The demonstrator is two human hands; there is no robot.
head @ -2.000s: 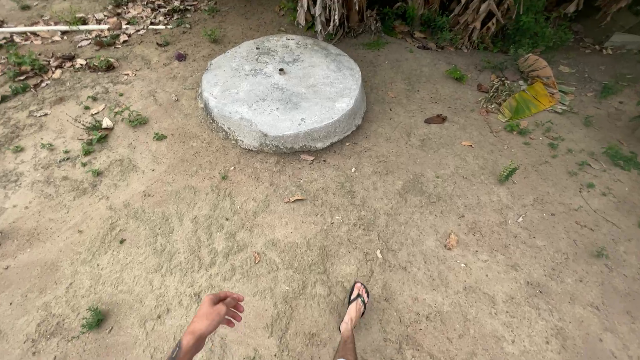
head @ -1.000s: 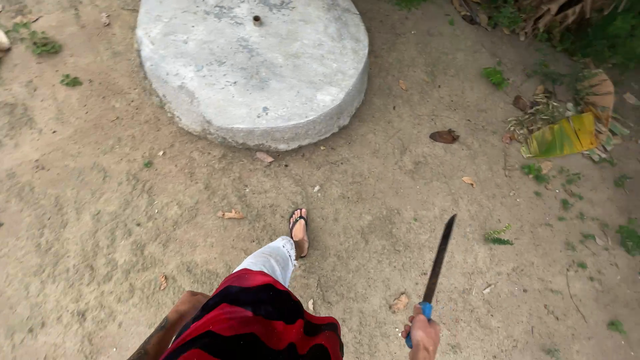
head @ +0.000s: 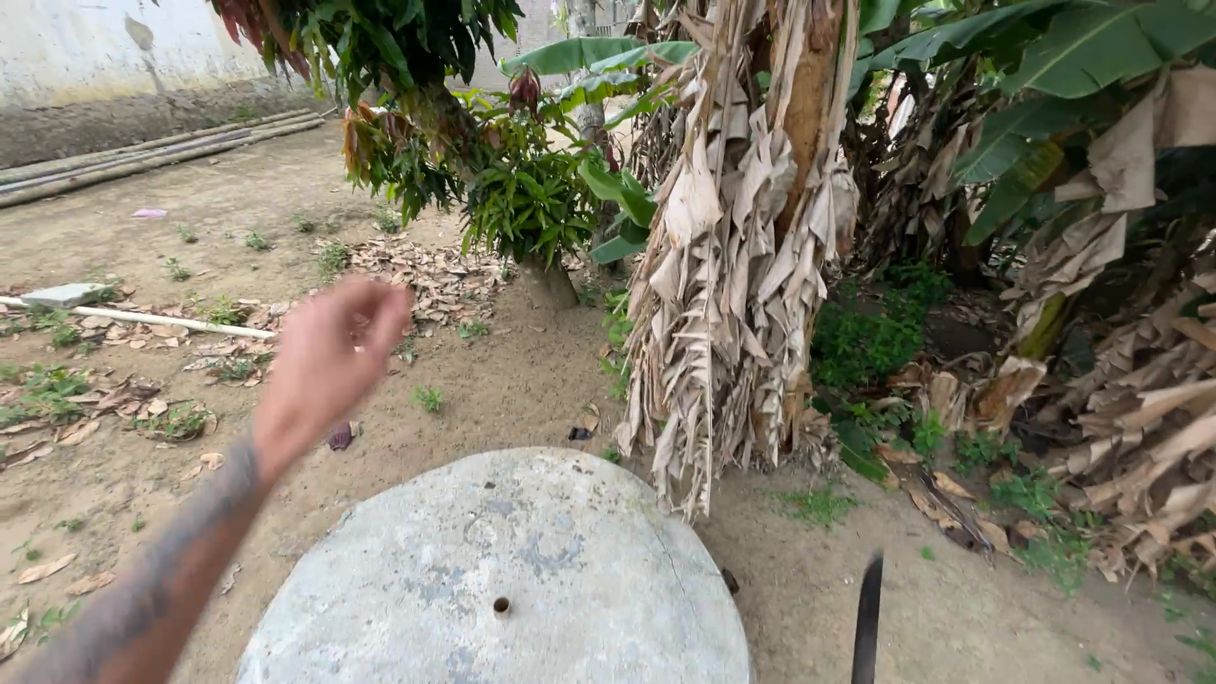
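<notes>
My left hand (head: pixel 332 356) is raised at the left, blurred, with its fingers curled and nothing seen in it. The forearm behind it is tattooed. Beyond and below the hand lies a round concrete slab (head: pixel 570 560) with a small hole near its middle. At the lower right the dark blade of a long knife (head: pixel 866 617) points up. Its handle and my right hand are below the frame's edge. Dry hanging banana leaves (head: pixel 731 285) cover a banana trunk (head: pixel 807 114) just behind the slab.
A small leafy tree (head: pixel 546 275) stands left of the banana plant. A pale pole (head: pixel 142 318) lies on the ground at left, near a flat stone piece (head: pixel 65 294). Long poles (head: pixel 161 157) lie by the wall (head: pixel 142 57). More banana plants (head: pixel 1045 313) stand at right.
The view has tilted up and come nearer the slab. My left hand has risen into view at the left. My right hand, seen holding the knife one second ago, is out of view; only the blade shows.
</notes>
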